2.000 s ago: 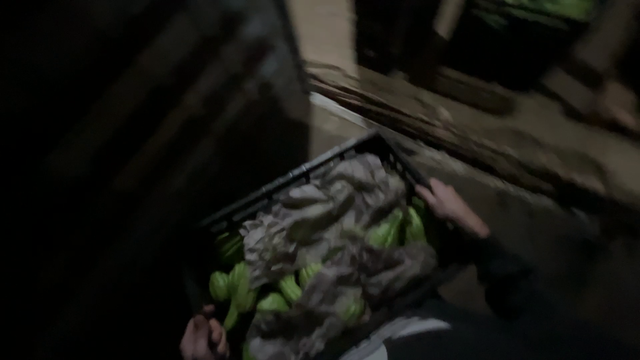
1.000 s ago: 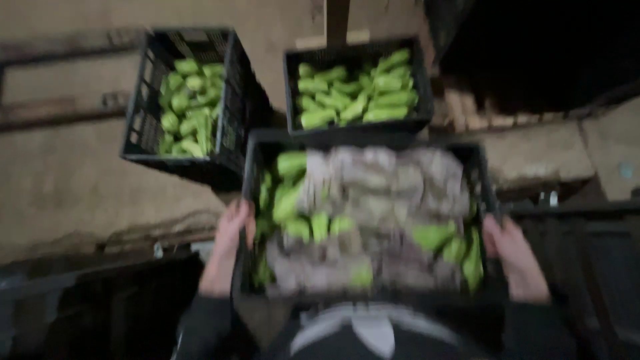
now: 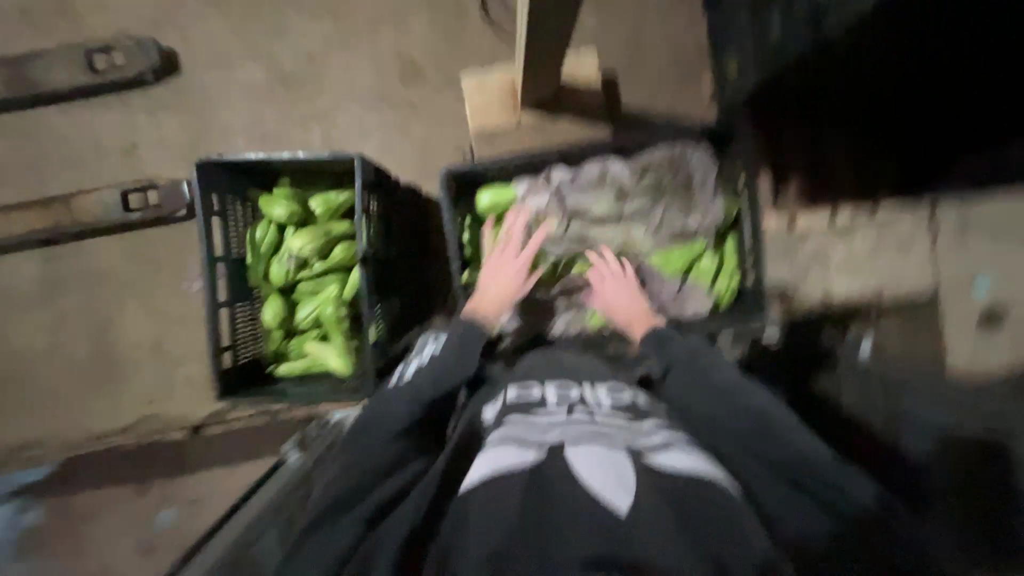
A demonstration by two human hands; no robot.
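A dark plastic crate (image 3: 752, 264) stands in front of me, with green peppers (image 3: 704, 268) and crumpled greyish paper or cloth (image 3: 632, 196) in it. My left hand (image 3: 510, 260) is spread over the crate's left part, beside a green pepper, fingers apart. Over the middle of the crate, my right hand (image 3: 616, 288) has its fingers spread at the lower edge of the crumpled covering. Neither hand appears to hold anything; blur hides whether the fingertips touch the contents.
Another dark plastic crate (image 3: 364, 272) holding green peppers stands at the left. Two metal forks, likely of a pallet jack (image 3: 88, 212), reach in from the left edge. A wooden post (image 3: 544, 48) on a wooden block (image 3: 492, 104) rises behind the covered crate. Dark shapes fill the upper right.
Both hands have left the sides of the covered crate and moved inward over its contents. That crate now stands beside the left crate, where the other pepper crate was visible before.
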